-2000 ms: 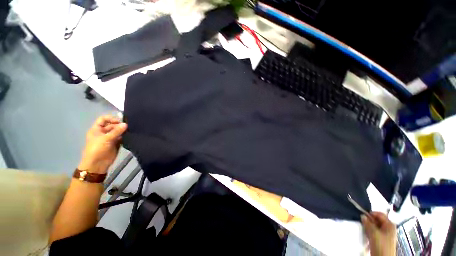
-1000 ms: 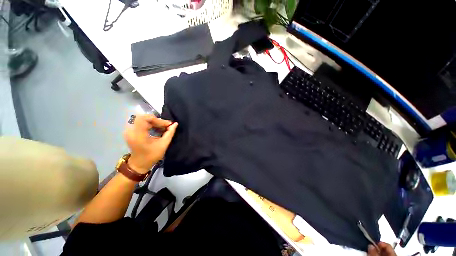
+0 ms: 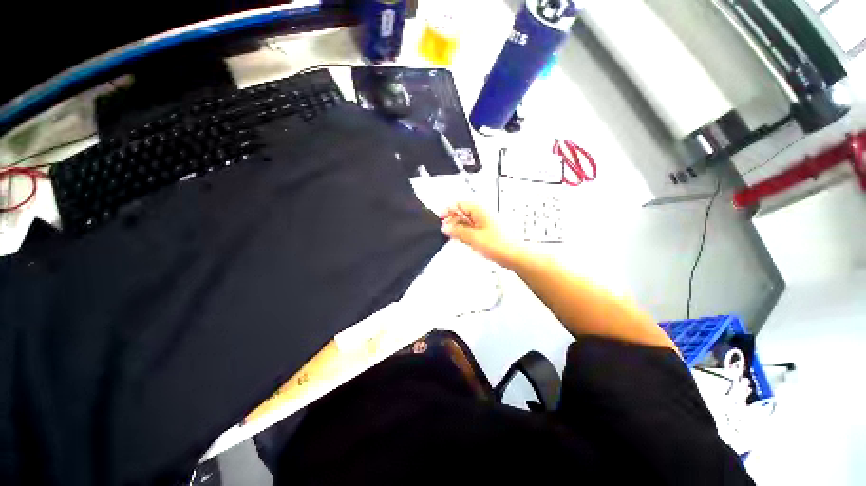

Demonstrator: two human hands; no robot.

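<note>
The black garment (image 3: 228,256) lies spread over the desk front and runs out of the left edge of the view. My right hand (image 3: 467,228) pinches its right corner between thumb and fingers. The thin strip seen earlier at this hand cannot be made out clearly now. My left hand is out of the picture. White paper and a yellow-brown piece (image 3: 296,380) show under the garment's near edge.
Behind the garment are the keyboard (image 3: 199,138) and the mouse pad (image 3: 432,114) with the mouse (image 3: 389,95). A blue bottle (image 3: 524,66), yellow tape roll (image 3: 438,44), calculator (image 3: 532,195) and red-handled scissors (image 3: 575,162) stand or lie to the right. A blue crate (image 3: 707,337) is lower right.
The view has swung to the right. My left hand has left the picture. My right hand now shows in full at the garment's corner, and the calculator, scissors and crate have come into view.
</note>
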